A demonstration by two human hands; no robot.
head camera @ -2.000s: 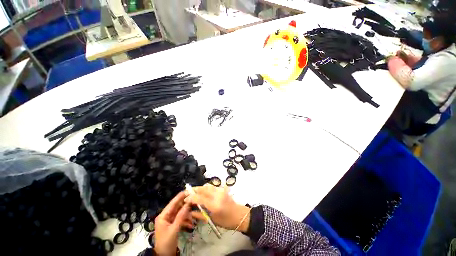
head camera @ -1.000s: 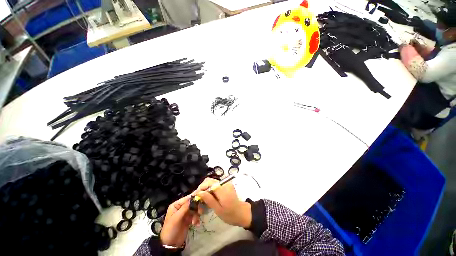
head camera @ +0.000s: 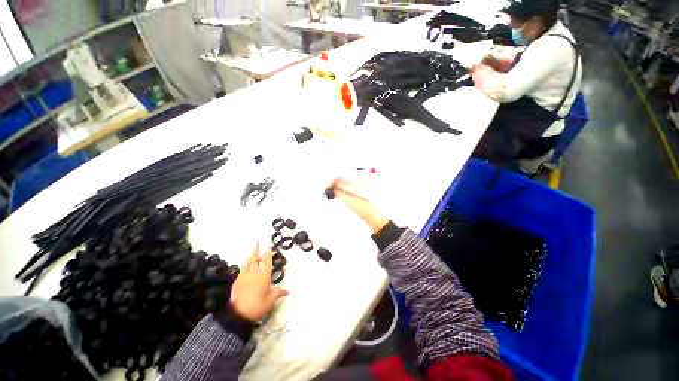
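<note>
Small black loops lie in a large heap (head camera: pixel 141 275) at the left of the white table (head camera: pixel 320 298). A loose cluster of black loops (head camera: pixel 287 242) lies right of the heap. My left hand (head camera: pixel 255 289) is low over the table between the heap and the cluster, fingers apart, with nothing seen in it. My right hand (head camera: pixel 357 201) reaches forward beyond the cluster, with a small black loop (head camera: pixel 330 193) at its fingertips. The slim pen-like tool cannot be made out in either hand.
Flat black strips (head camera: pixel 134 193) lie behind the heap, near a dark thread tangle (head camera: pixel 257 192). A yellow fan (head camera: pixel 329 95) and black garment pieces (head camera: pixel 409 82) are farther back. A masked coworker (head camera: pixel 540 74) sits at back right. A blue bin (head camera: pixel 569 260) stands right; a plastic bag (head camera: pixel 45 316) is left.
My hands have separated. The right hand has moved forward and right with a black loop; the left has opened. The tool no longer shows. The view has turned right.
</note>
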